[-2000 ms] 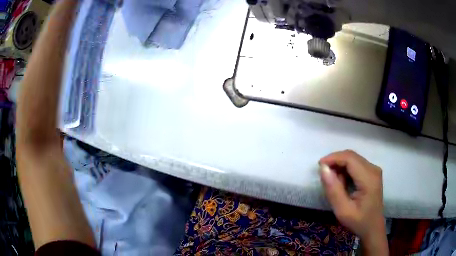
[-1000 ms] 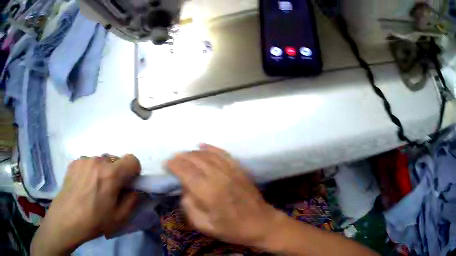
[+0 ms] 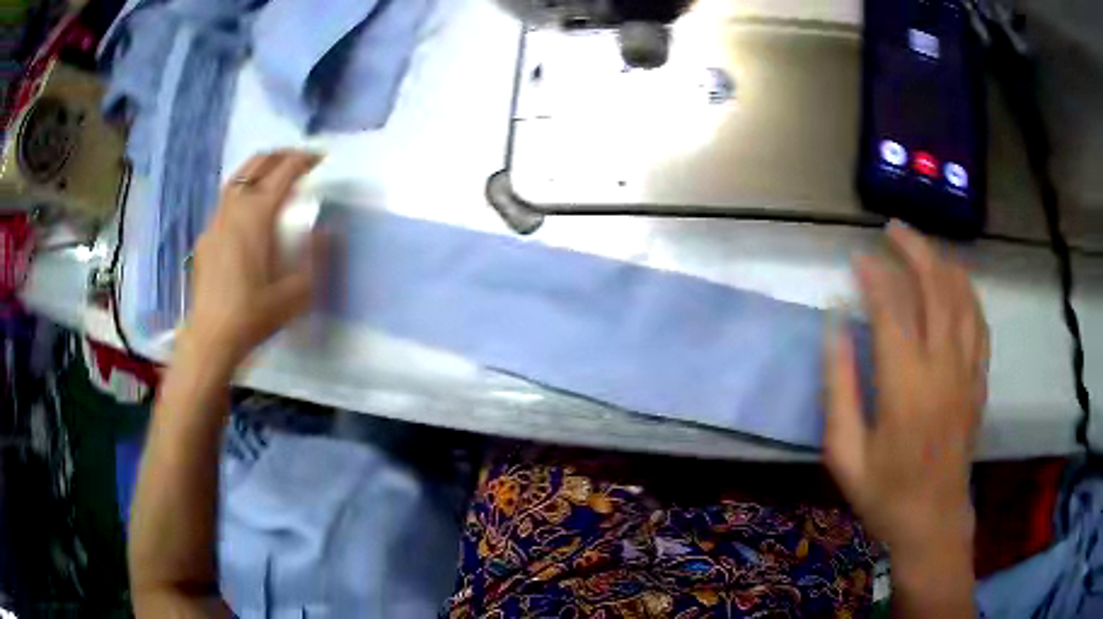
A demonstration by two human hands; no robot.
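A light-blue band piece lies stretched out flat on the white table in front of the machine bed. My left hand is at its left end, thumb and fingers apart and blurred; I cannot tell whether it grips the cloth. My right hand is at the right end, with the thumb and fingers around the band's edge.
The machine bed plate is behind the band, with a lit phone on it. A black twisted cable runs at the right. Stacked cut strips and larger blue pieces lie at back left. A cloth pile is below the table edge.
My hands have moved from close together at the table's front edge to far apart. The band now lies spread between them on the table. The camera view has also shifted.
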